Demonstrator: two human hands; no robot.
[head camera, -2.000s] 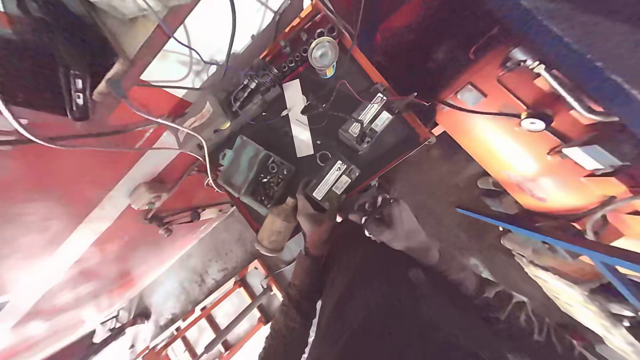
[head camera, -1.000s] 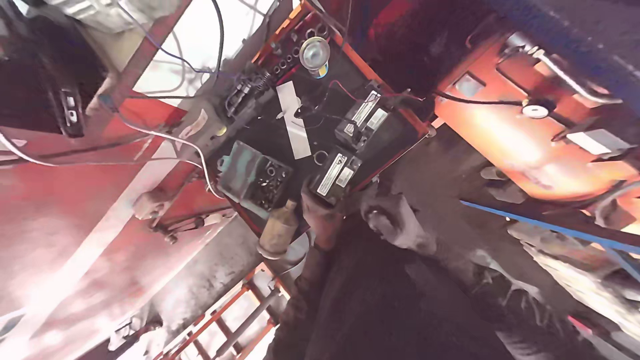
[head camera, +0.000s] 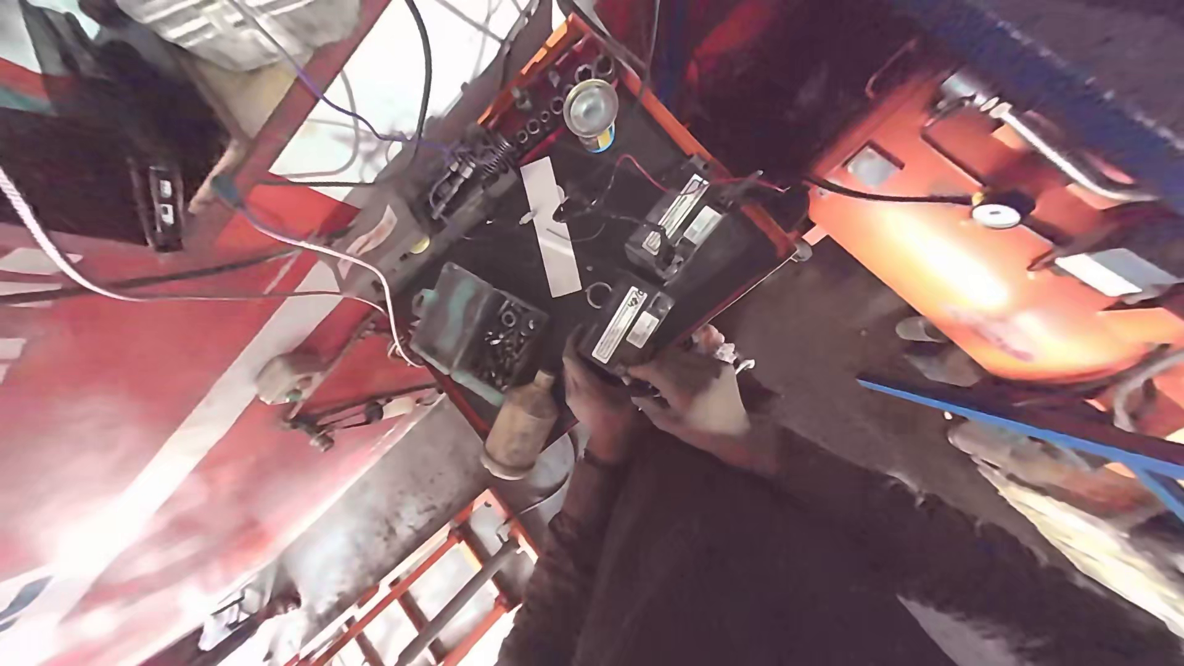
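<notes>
A small black battery (head camera: 627, 326) with a pale label sits at the near edge of the dark workbench top. My left hand (head camera: 595, 393) is against its near left side, fingers along the case. My right hand (head camera: 684, 384) is at the near right corner, fingertips touching the battery; whether they hold something small is too blurred to tell. Behind it stands a second labelled battery (head camera: 678, 227) with red and dark wires at its terminals. A metal ring (head camera: 598, 295) and a white strip (head camera: 552, 227) lie beside them.
An open greenish box (head camera: 453, 324) of nuts and small metal parts lies left of my hands, with a dirty bottle (head camera: 521, 430) near it. A can (head camera: 591, 111) and sockets (head camera: 546, 120) are at the back. An orange machine (head camera: 925, 240) and a blue bar (head camera: 1017, 425) stand right.
My right hand has moved left and up to the near battery, from a spot farther right. My left hand has stayed by the battery.
</notes>
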